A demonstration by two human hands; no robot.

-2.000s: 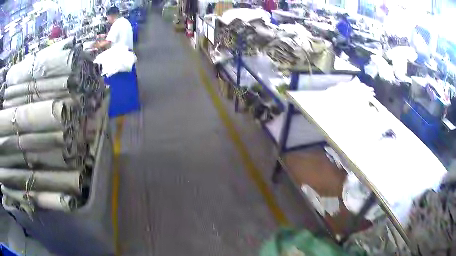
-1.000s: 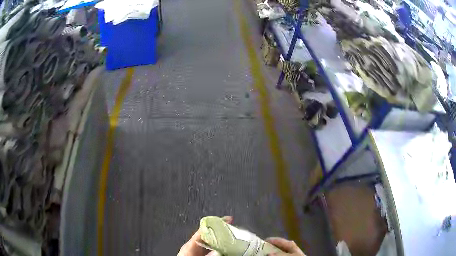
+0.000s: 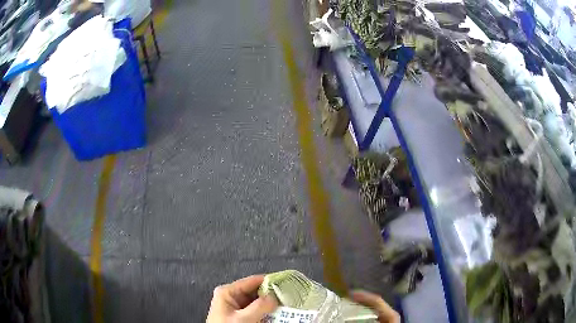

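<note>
A small bundle of pale green cut pieces [image 3: 294,287] is held at the bottom centre of the view. It is tied or wrapped around its middle, and a white label with dark print shows on it. My left hand [image 3: 240,301] grips its left end, with thumb and fingers at the layered edge. My right hand [image 3: 378,305] is around its right end. Both hands are bare and partly cut off by the lower edge.
A blue bin [image 3: 104,120] heaped with white cloth [image 3: 85,63] stands ahead left. Rolled bundles [image 3: 20,252] are at the lower left. Yellow lines [image 3: 309,164] edge the grey aisle. On the right, a blue-framed rack [image 3: 414,164] holds bundles and cloth on two levels.
The view has moved forward along the aisle. The blue bin is nearer and further left, and the white table has left the view. The bundle in both hands shows more, with its label visible.
</note>
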